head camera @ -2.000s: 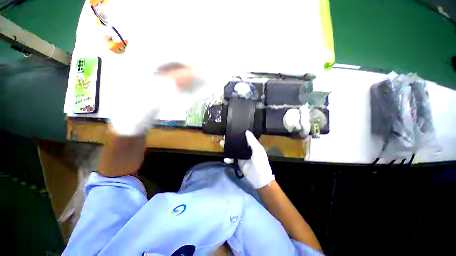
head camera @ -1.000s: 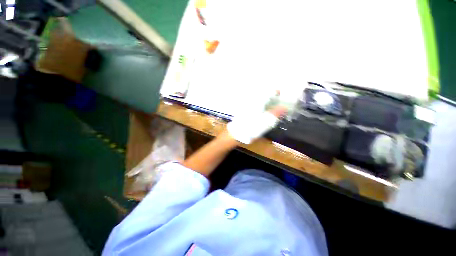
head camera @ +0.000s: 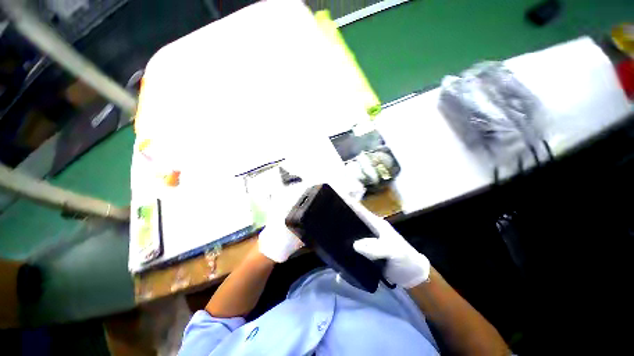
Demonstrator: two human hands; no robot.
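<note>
A black power adapter (head camera: 334, 236) is held tilted above the bench's front edge, its socket end up and to the left. My right hand (head camera: 395, 256), in a white glove, grips its lower part, with the thumb across the top face. My left hand (head camera: 279, 233), also white-gloved, is at the left of the adapter's upper end. Its fingers blend into the glare and partly go behind the adapter, so its grip cannot be told. Dark blocks (head camera: 356, 144) with a white-grey lump (head camera: 374, 167) on them lie just beyond my right hand.
Bagged adapters (head camera: 495, 115) lie on the white-covered bench (head camera: 424, 167) at right, cables over its edge. A green-patterned phone-like item (head camera: 147, 231) and an orange-capped item (head camera: 172, 179) are at left. The green conveyor belt (head camera: 417, 49) runs behind. A red container (head camera: 627, 76) is at far right.
The view has swung back to the right. My right hand and the adapter show again, with the adapter lifted and turned from its earlier pose. My left hand has come beside it.
</note>
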